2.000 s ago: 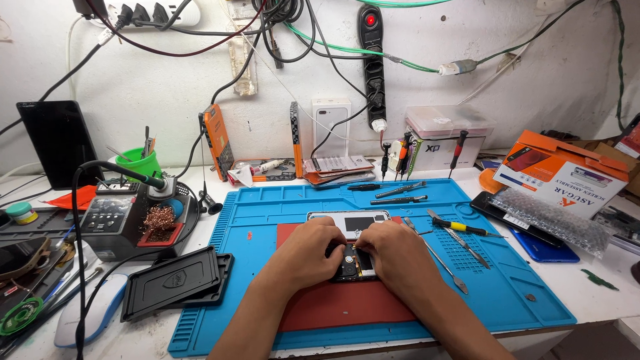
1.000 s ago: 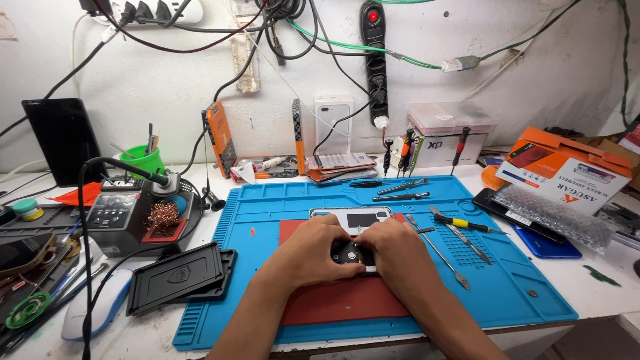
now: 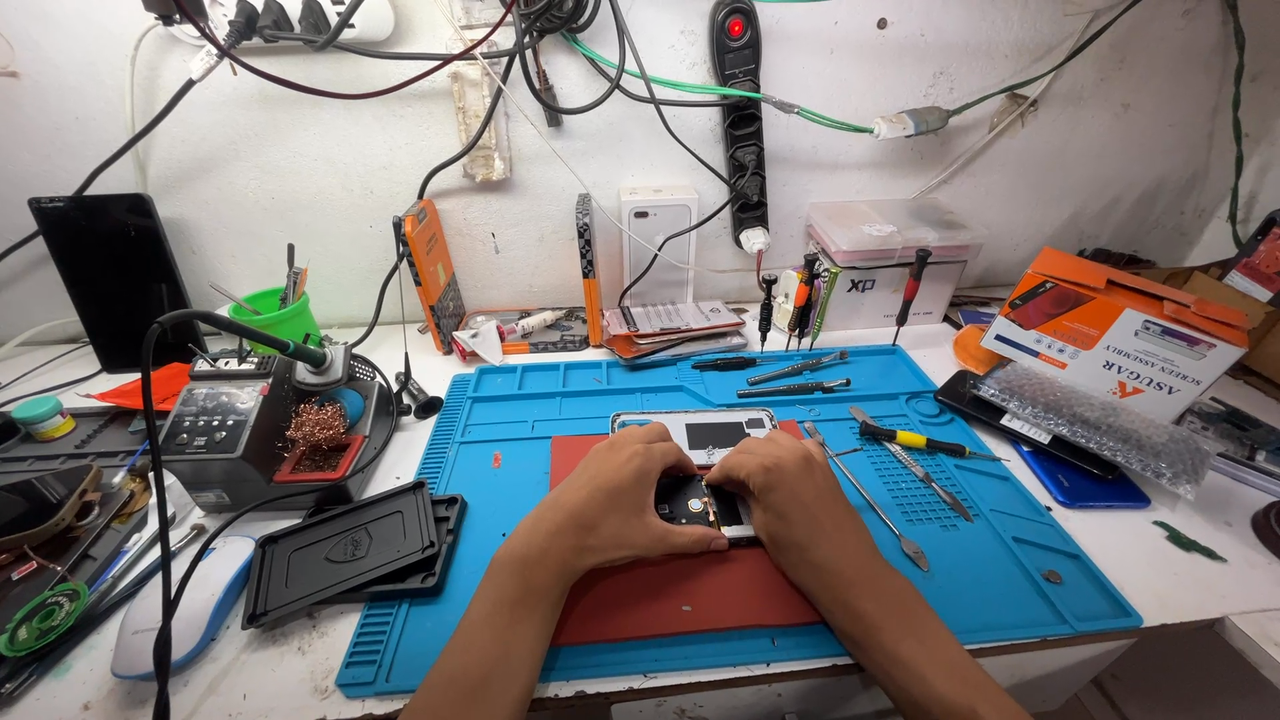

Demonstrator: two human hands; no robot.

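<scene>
An opened phone [image 3: 716, 434], with a light frame and black inner parts, lies on a red pad [image 3: 690, 606] over a blue silicone repair mat [image 3: 500, 560]. My left hand [image 3: 625, 497] grips the phone's left side, its thumb along the lower edge by a black inner part [image 3: 688, 503]. My right hand [image 3: 778, 492] touches the phone's right side with bent fingertips at the inner parts; the palm hides what lies beneath, and whether it grips anything is unclear. Right of it lie a metal spatula tool [image 3: 880, 510], metal tweezers [image 3: 915, 468] and a yellow-and-black screwdriver [image 3: 915, 440].
Black trays [image 3: 345, 550] overlap the mat's left edge, beside a soldering station [image 3: 225, 430] and a computer mouse [image 3: 180, 610]. A bubble-wrapped item [image 3: 1100, 425] and a screen assembly box [image 3: 1120, 340] stand right. Several tools and screwdrivers line the mat's back edge.
Both hands stay at the phone, with small shifts of the fingers. My left thumb now rests along the phone's lower edge.
</scene>
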